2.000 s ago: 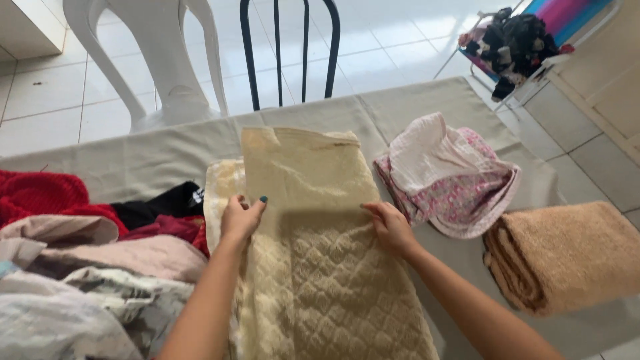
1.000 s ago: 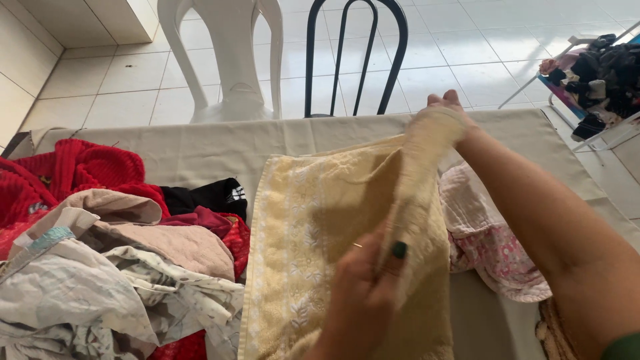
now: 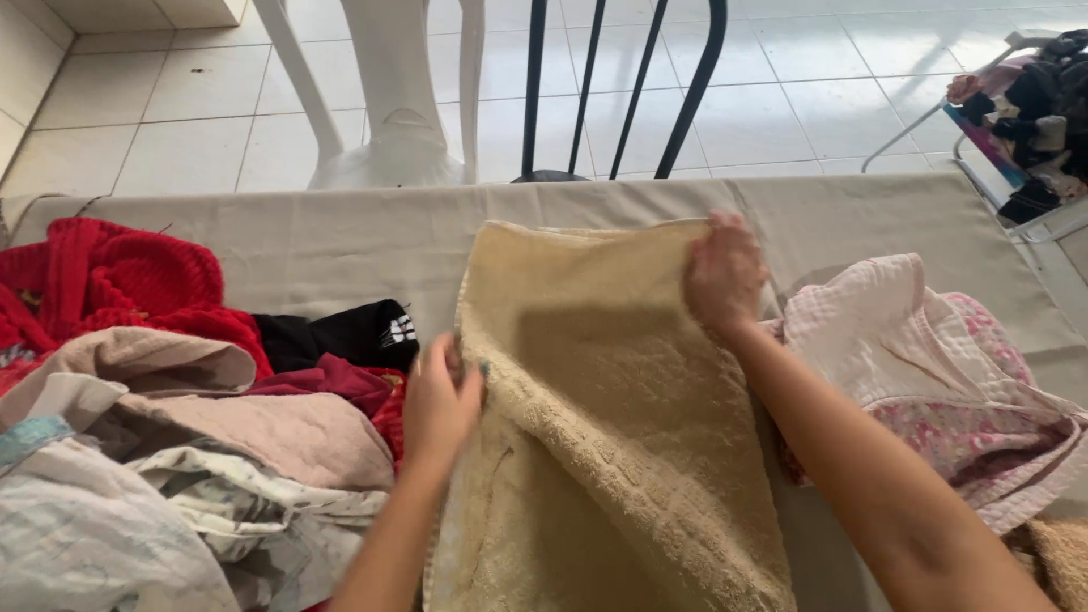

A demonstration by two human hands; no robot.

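A yellow terry towel (image 3: 612, 365), partly folded with a diagonal ridge across it, lies on the table in front of me. My left hand (image 3: 446, 391) holds its left edge between thumb and fingers. At the far right corner, my right hand (image 3: 727, 272) touches the towel's edge, with the fingers close together; whether they pinch the cloth cannot be told. Right of the towel lies a folded pink and white quilted cloth (image 3: 884, 340). Part of a tan plush towel (image 3: 1058, 552) shows at the lower right.
Red knit fabric (image 3: 136, 272), a black garment (image 3: 340, 336) and pale cloths (image 3: 280, 433) are heaped on the left. A beige tablecloth (image 3: 357, 246) covers the table. Beyond it stand a white plastic chair (image 3: 395, 127) and a dark metal chair (image 3: 701, 76); clothes (image 3: 1041, 127) hang on a rack at the far right.
A second ago the yellow towel's right part was lifted and bunched between my hands; now it lies spread lower. My left hand has moved to the towel's left edge.
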